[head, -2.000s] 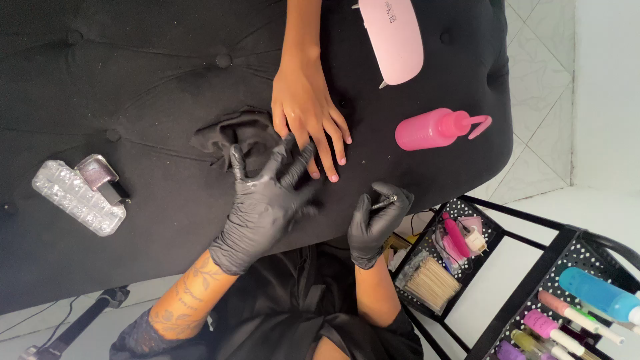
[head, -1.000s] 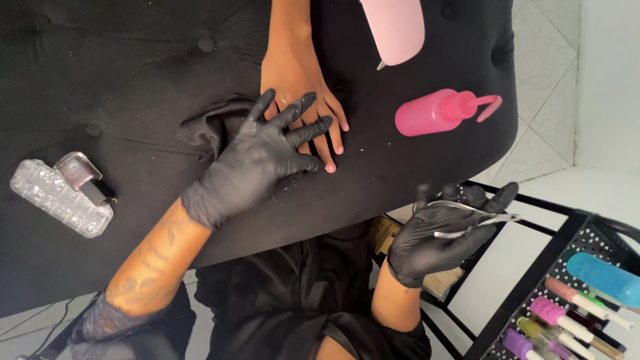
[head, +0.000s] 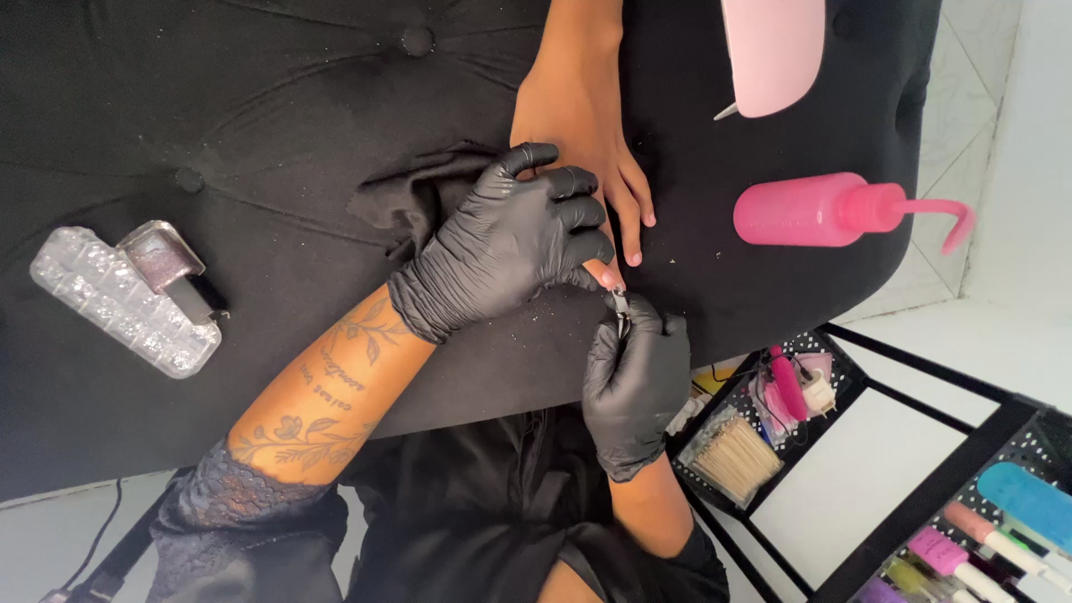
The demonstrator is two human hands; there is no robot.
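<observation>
My left hand [head: 523, 230], in a black glove, is closed around a finger of another person's hand [head: 578, 113], which lies on the black tufted upholstered surface [head: 293, 193]. That finger's tip shows just past my gloved fingers. My right hand [head: 641, 377], also gloved in black, grips metal cuticle nippers [head: 620, 306], most of them hidden in my palm. Their jaws meet the fingertip at the nail. A crumpled black cloth [head: 402, 201] lies beside my left hand.
A pink squeeze bottle [head: 796, 209] lies at right, below a pale pink nail lamp [head: 775, 50]. At left, a nail polish bottle [head: 159, 255] rests against a clear compartment case [head: 126, 301]. A black trolley [head: 921, 402] holds wooden sticks [head: 737, 456] and several bottles at lower right.
My right hand, which held the nippers off at the right a second ago, has come to the other person's fingertip. My left hand's spread fingers have closed around that finger.
</observation>
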